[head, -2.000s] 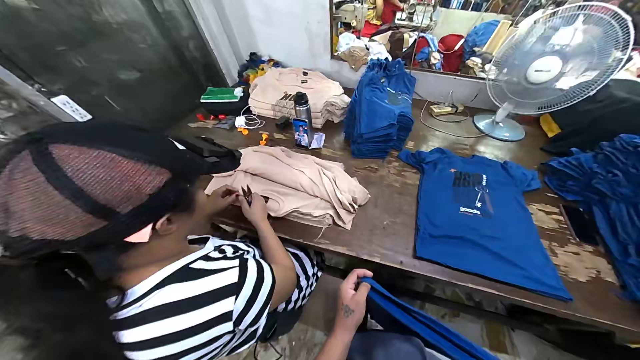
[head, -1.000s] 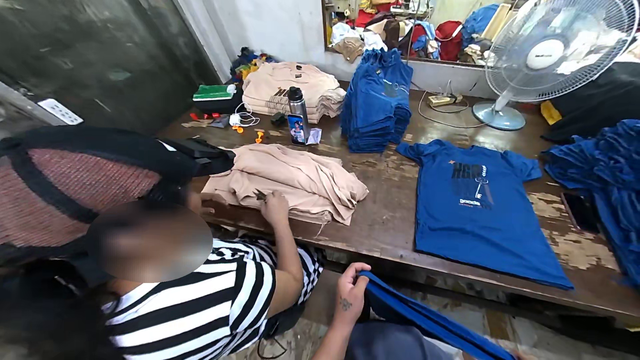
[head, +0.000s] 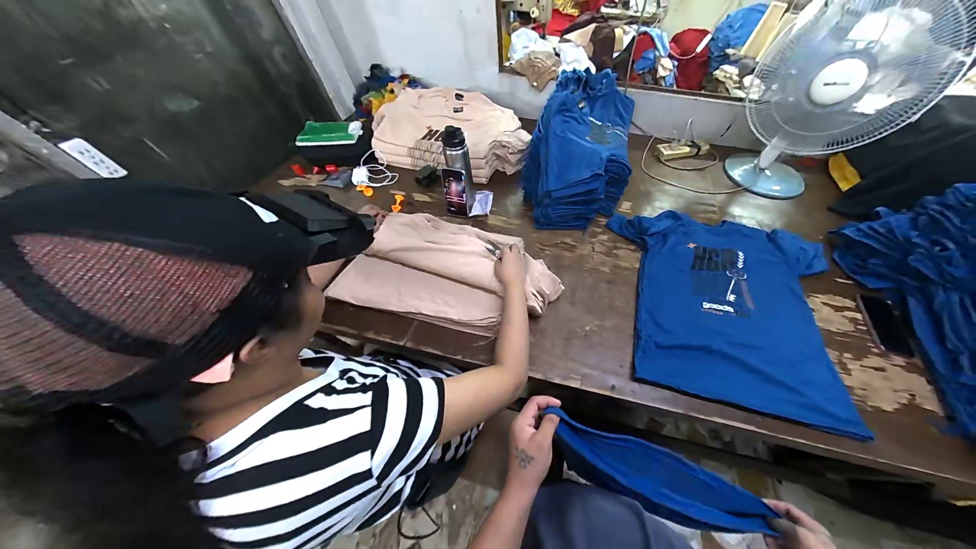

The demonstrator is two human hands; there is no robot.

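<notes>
My left hand (head: 531, 442) pinches one end of a blue fabric garment (head: 656, 469), which is stretched above my lap below the table edge. The other end is held by my right hand (head: 797, 524) at the bottom right, partly cut off by the frame. Beyond it, a blue printed T-shirt (head: 740, 328) lies flat on the wooden table. A co-worker at the left has one hand, with small metal snips (head: 492, 248) in it, on a beige shirt (head: 427, 244) atop other beige fabric.
Folded beige shirts (head: 450, 130) and stacked blue shirts (head: 579, 152) stand at the back. Near them are a metal bottle (head: 456, 156) and a phone (head: 455, 192). A fan (head: 839, 84), another phone (head: 884, 324) and heaped blue garments (head: 915, 259) are at the right. The co-worker sits close at my left.
My right hand has come into view at the lower right, and the blue garment is spread wider. The co-worker's hand has moved right over the beige shirt, which now lies flatter.
</notes>
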